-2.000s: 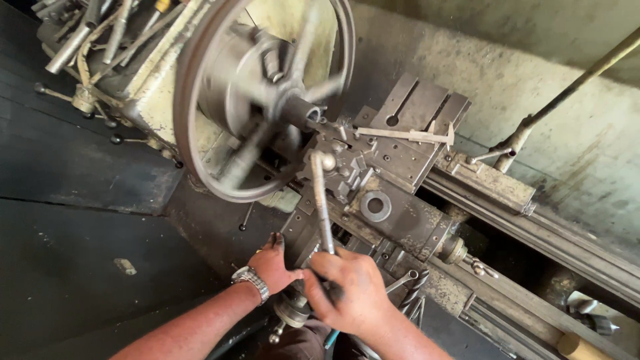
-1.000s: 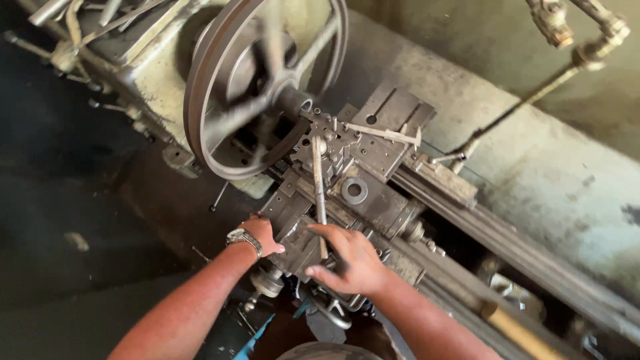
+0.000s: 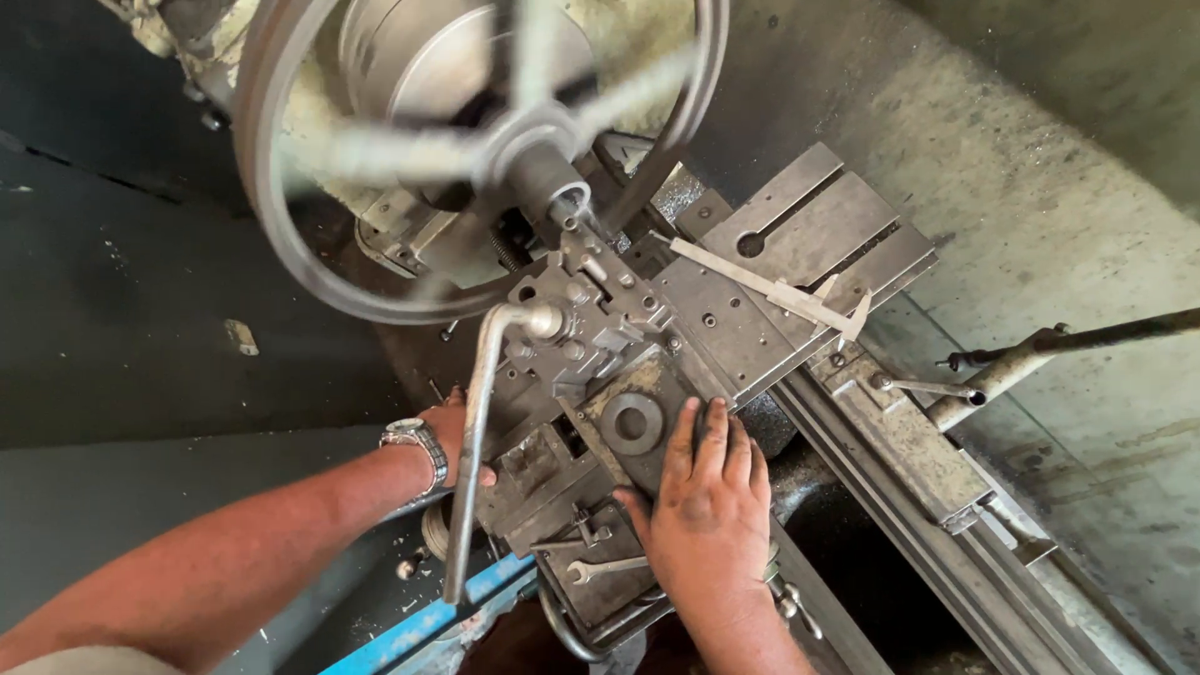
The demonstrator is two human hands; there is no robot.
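A spoked metal wheel (image 3: 281, 234) spins, blurred, on the lathe's chuck (image 3: 422, 66). At its hub's bore (image 3: 572, 197) stands the tool in the tool post (image 3: 572, 328). The post's bent clamping handle (image 3: 476, 441) points toward me. My left hand (image 3: 450, 436), with a wristwatch, rests at the left edge of the cross slide, partly behind that handle; its grip is hidden. My right hand (image 3: 708, 506) lies flat, fingers spread, on the compound slide beside a metal ring (image 3: 632, 424). An open-end wrench (image 3: 605, 569) lies near its wrist.
A vernier caliper (image 3: 778, 292) lies across the slotted cross slide (image 3: 844, 225) at the right. The lathe bed's rails (image 3: 900, 525) run to the lower right, beside a pipe arm (image 3: 1022, 361). A blue metal edge (image 3: 422, 628) is at the bottom.
My right hand has left the clamping handle, which it was at two seconds ago, and now lies on the compound slide. The handle's free end has swung left. The view has moved closer.
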